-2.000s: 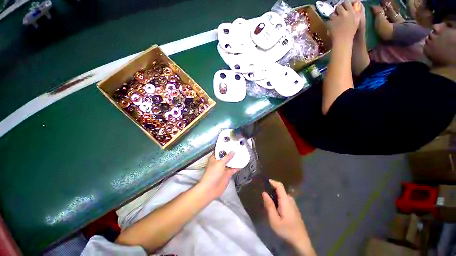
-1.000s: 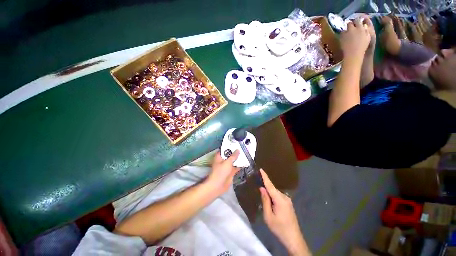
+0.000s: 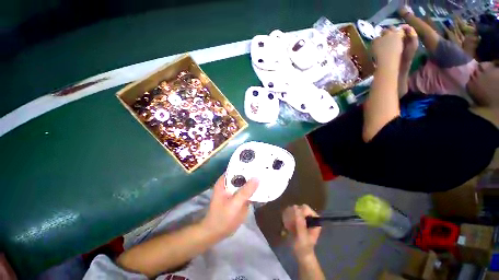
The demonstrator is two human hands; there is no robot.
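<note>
My left hand [image 3: 227, 210] holds a white housing cover [image 3: 265, 178] by its lower left edge, thumb on its face, above my lap beside the bench edge. The cover shows three dark round spots. My right hand [image 3: 302, 229] grips the dark handle of a small mallet [image 3: 374, 210], held out to the right over the floor, away from the cover. Its yellow-green end is blurred. The open parts box [image 3: 180, 112] of coppery metal inserts sits on the bench, ahead and to the left of the cover.
A pile of white covers [image 3: 298, 68] lies on the green bench [image 3: 82, 158], with a clear plastic bag [image 3: 342, 65] beside it. Behind the bag is a second box [image 3: 361, 52] of coppery pieces. A neighbour [image 3: 432, 136] sits close on the right. A red crate [image 3: 439, 233] stands on the floor.
My right hand has swung the mallet from over the cover out to the right. The held cover appears larger and closer, with its face turned more towards me.
</note>
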